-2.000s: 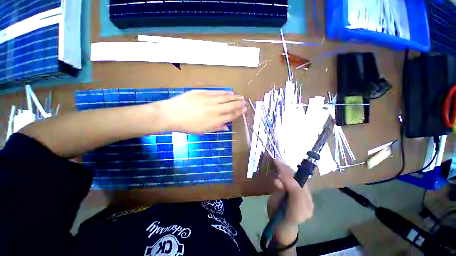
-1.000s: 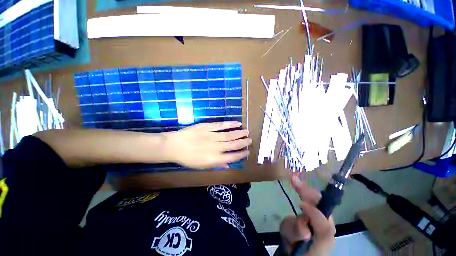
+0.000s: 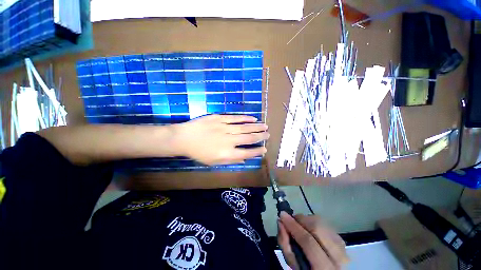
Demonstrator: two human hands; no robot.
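The blue solar cell panel (image 3: 142, 89) lies flat with fine pale lines across it. My left hand (image 3: 224, 140) rests flat on its lower right part, palm down, fingertips at the right edge. A thin pale ribbon (image 3: 267, 89) runs along that right edge; its lower part is partly hidden by my fingertips. My right hand (image 3: 311, 240), somewhat blurred, holds the soldering iron (image 3: 282, 203) below the table's front edge, its tip pointing up to the panel's lower right corner. Whether the tip touches anything is unclear.
A heap of white strips and thin wires (image 3: 337, 116) lies right of the panel. Another heap (image 3: 31, 111) is at left. A black stand (image 3: 422, 39) with a yellow sponge (image 3: 418, 87) is at right. A wide white strip (image 3: 195, 9) lies behind; stacked panels (image 3: 26, 26) are far left.
My left hand has moved down the panel to its lower right part. My right hand has brought the iron from the strip heap leftward to the panel's lower right corner. The view has shifted.
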